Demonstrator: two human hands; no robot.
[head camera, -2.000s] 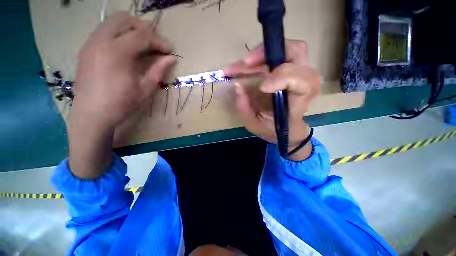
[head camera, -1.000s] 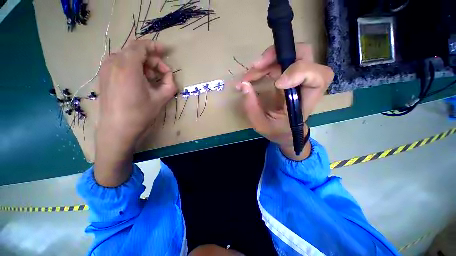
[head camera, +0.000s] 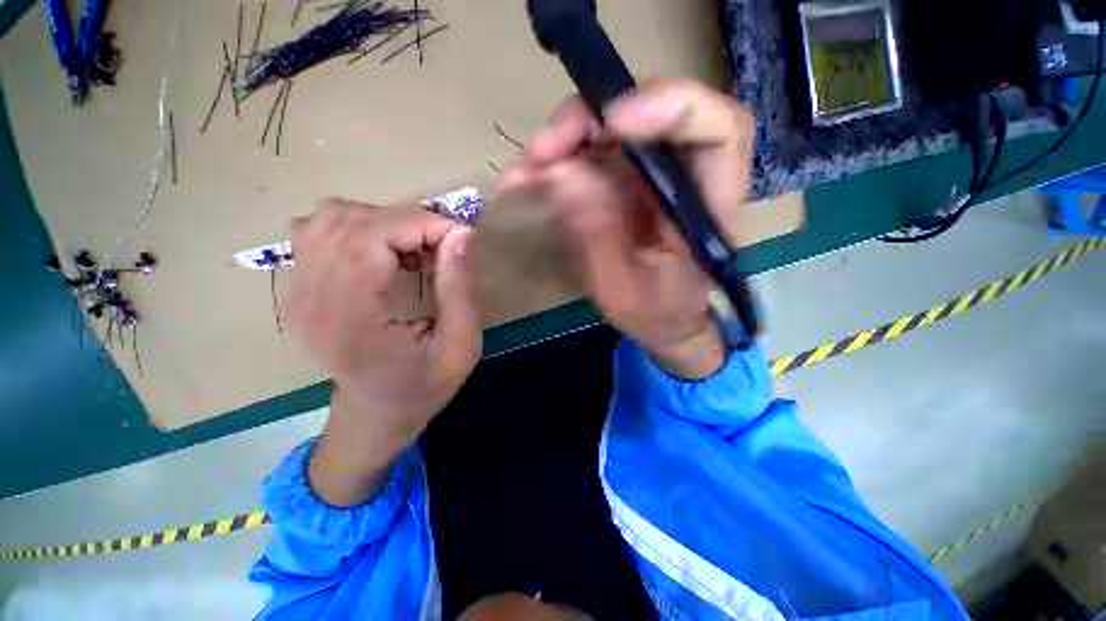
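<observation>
A white adhesive strip (head camera: 262, 256) lies on the brown cardboard, its middle hidden under my left hand; small dark components sit on it and thin wires hang below. My left hand (head camera: 386, 291) is over the strip with thumb and forefinger together; whether it grips anything cannot be told. My right hand (head camera: 655, 218), blurred, holds a black soldering iron (head camera: 676, 182) across the palm, handle end up and away from the strip. Its thumb and fingertips are near the strip's right end; anything small between them cannot be made out.
A bundle of dark lead wires (head camera: 328, 46) lies at the top of the cardboard (head camera: 206, 352). Wired components (head camera: 107, 286) and thin solder wire (head camera: 159, 158) are left, blue-handled cutters (head camera: 80, 46) top left. A metal-rimmed tray (head camera: 853, 61) and black equipment with cords stand right.
The view has shifted, so the bench items sit further left. My left hand has moved right over the strip, uncovering its left end. The iron in my right hand is tilted more.
</observation>
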